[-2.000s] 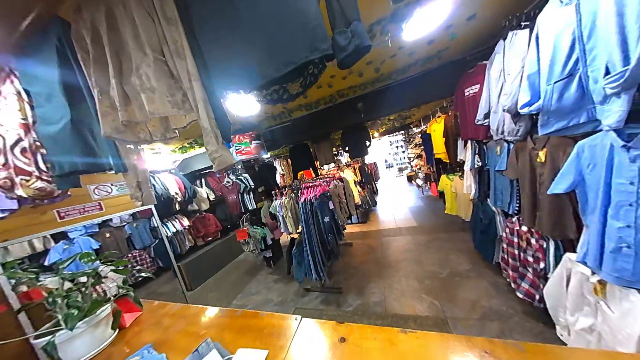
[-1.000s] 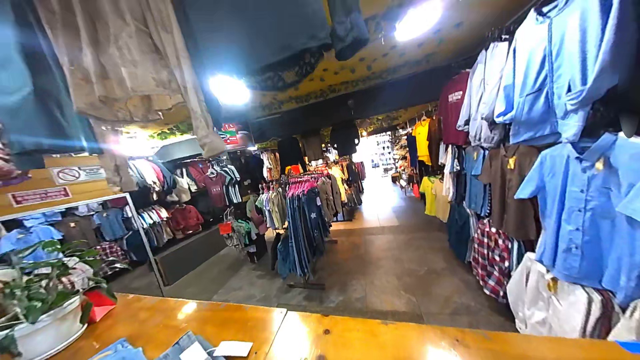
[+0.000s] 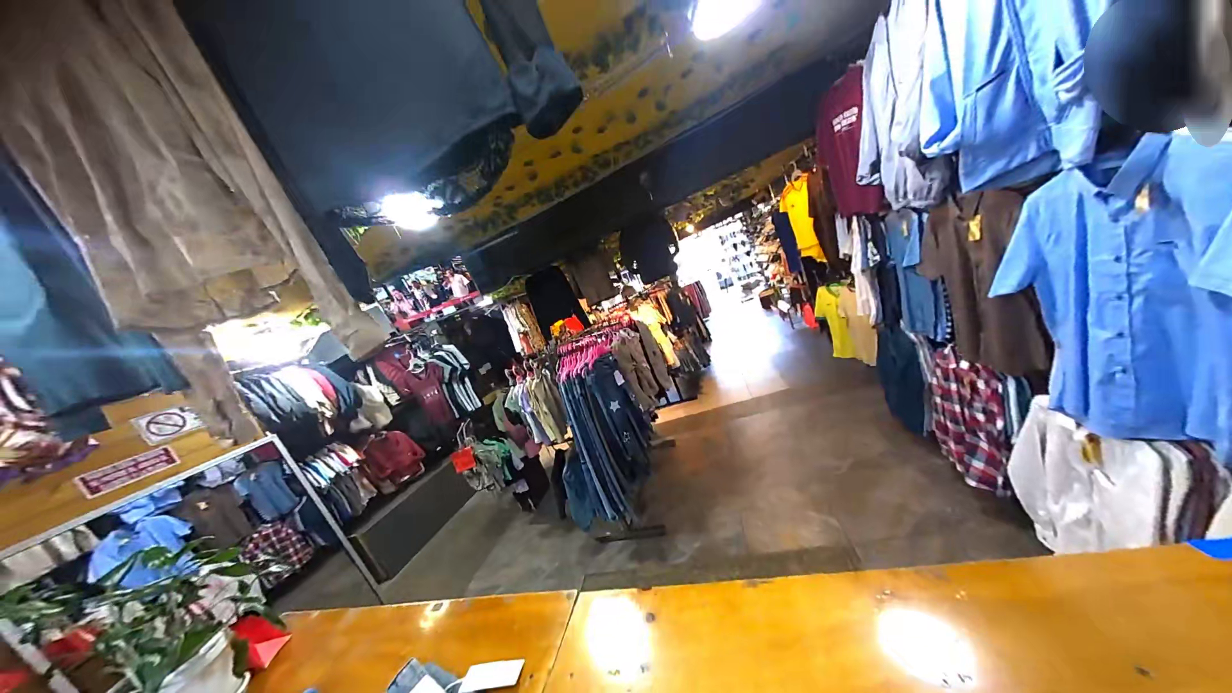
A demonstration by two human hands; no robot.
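Neither my left hand nor my right hand shows in the head view. Closest to me is a varnished wooden counter (image 3: 731, 626) that crosses the bottom of the view. On it, at the lower edge, lies a partly cut-off piece of blue-grey denim (image 3: 420, 676) with a white tag (image 3: 492, 675) beside it. A leafy plant (image 3: 159, 616) in a white pot (image 3: 207, 666) stands at the lower left, a red object (image 3: 258, 641) against it.
Beyond the counter, a rack of jeans (image 3: 602, 438) stands on the dark tiled floor (image 3: 770, 462). Blue shirts (image 3: 1116, 298) and a plaid shirt (image 3: 967, 419) hang at the right. Brown trousers (image 3: 144, 173) hang overhead at the left, near a metal-framed mirror (image 3: 322, 510).
The view has tilted and shifted, so less of the denim on the counter shows at the lower edge. A dark rounded shape is now at the upper right corner.
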